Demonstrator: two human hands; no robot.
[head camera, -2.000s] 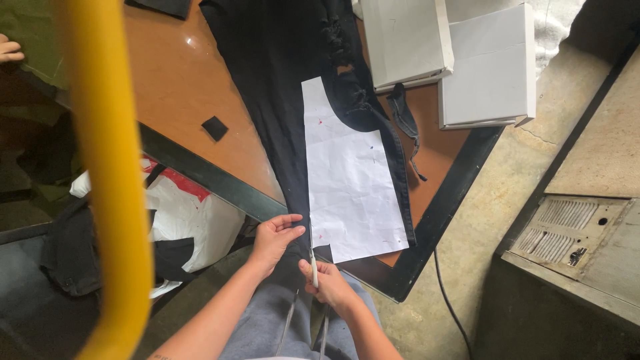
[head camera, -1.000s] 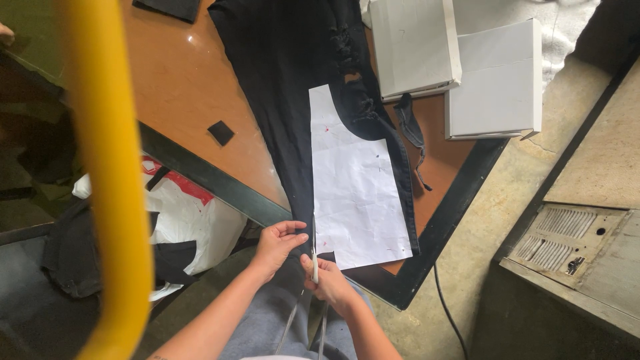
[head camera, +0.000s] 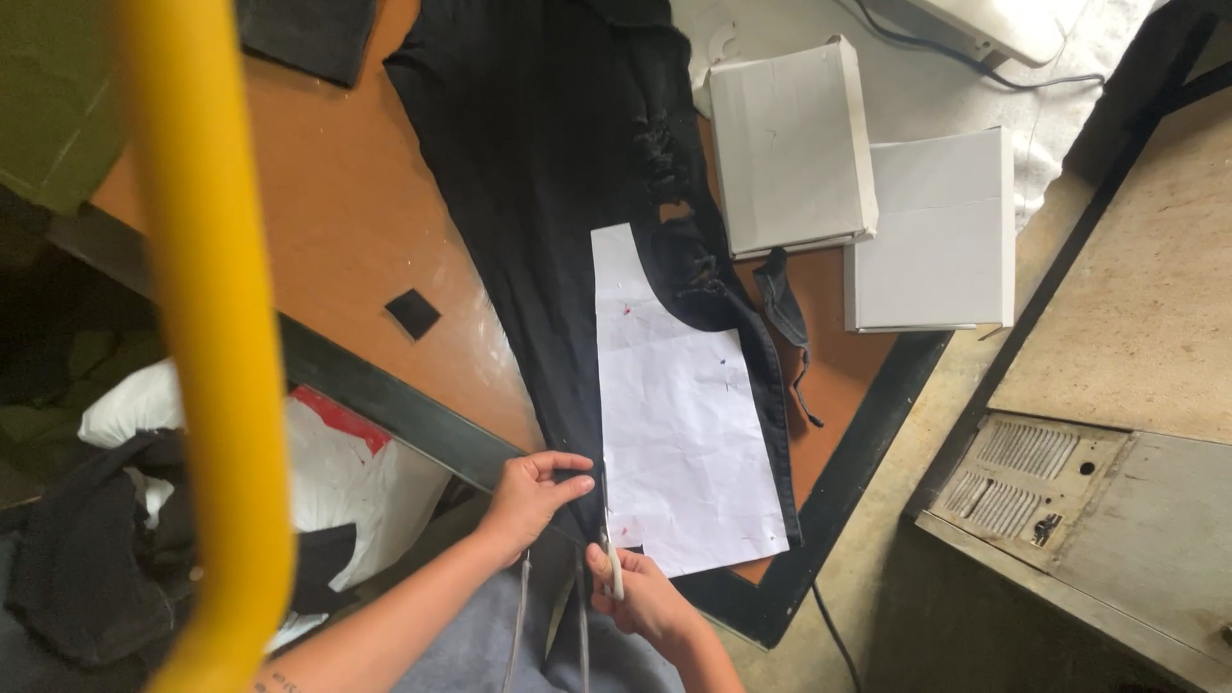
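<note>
A white paper pattern piece (head camera: 683, 443) lies pinned on black denim fabric (head camera: 539, 192), which spreads over an orange-brown table. My right hand (head camera: 640, 597) grips a pair of scissors (head camera: 612, 568) by the handles. Their blades sit along the paper's left edge, near its lower corner. Just left of the blades, my left hand (head camera: 539, 496) has thumb and fingertips at the black fabric; they seem to pinch it, with the contact partly hidden. A torn, frayed part of the fabric shows to the right of the pattern's narrow top.
Two white boxes (head camera: 794, 144) overlap at the upper right, beside a black fabric scrap (head camera: 782, 298). A small black square (head camera: 413, 314) lies on the table (head camera: 337, 212). A yellow pole (head camera: 217, 346) crosses the left foreground. Plastic bags (head camera: 356, 472) are below the table's left edge.
The view has shifted somewhat over the table. Both hands stay at the paper's lower left edge, with the scissors still in my right hand.
</note>
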